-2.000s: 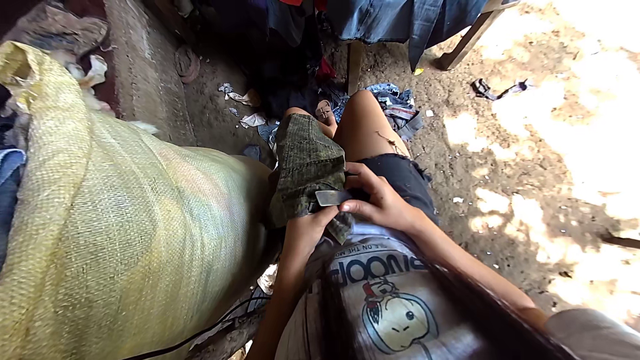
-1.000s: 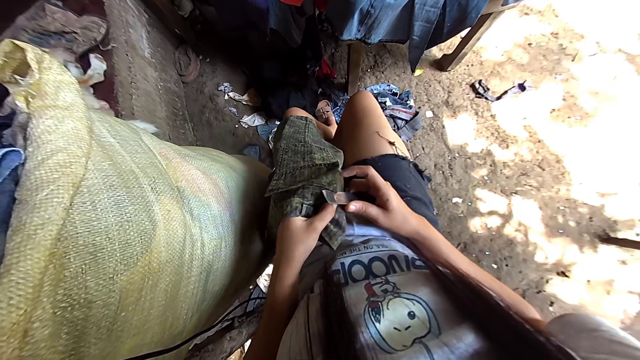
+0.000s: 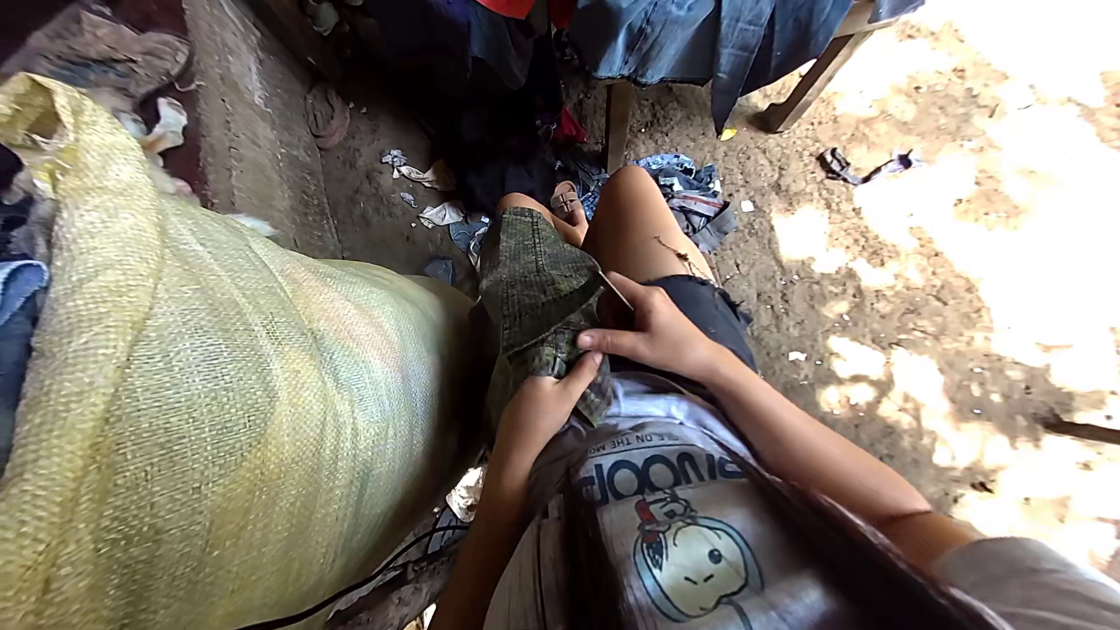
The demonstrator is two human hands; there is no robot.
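Observation:
A dark green patterned garment [image 3: 538,289] lies over one thigh, its near part bunched at the waist. My left hand [image 3: 542,407] grips its near edge, thumb on the cloth. At the right of the cloth, my right hand [image 3: 652,328] has its thumb against the fabric and touches my left thumb. A thin metal blade [image 3: 616,291], seen nearly edge-on, is held in the fingers of my right hand. The fingertips under the cloth are hidden.
A large woven yellow sack [image 3: 262,394] bulges close at the left. Ahead, denim pieces [image 3: 665,39] hang over a wooden-legged table [image 3: 809,83]. Cloth scraps [image 3: 691,197] lie on the dirt ground beyond the knees. A black cable [image 3: 376,577] runs at the lower left.
The blade has turned from showing its flat face to nearly edge-on, and my right hand has shifted a little. The garment's upper part has been spread farther along the thigh than two seconds ago.

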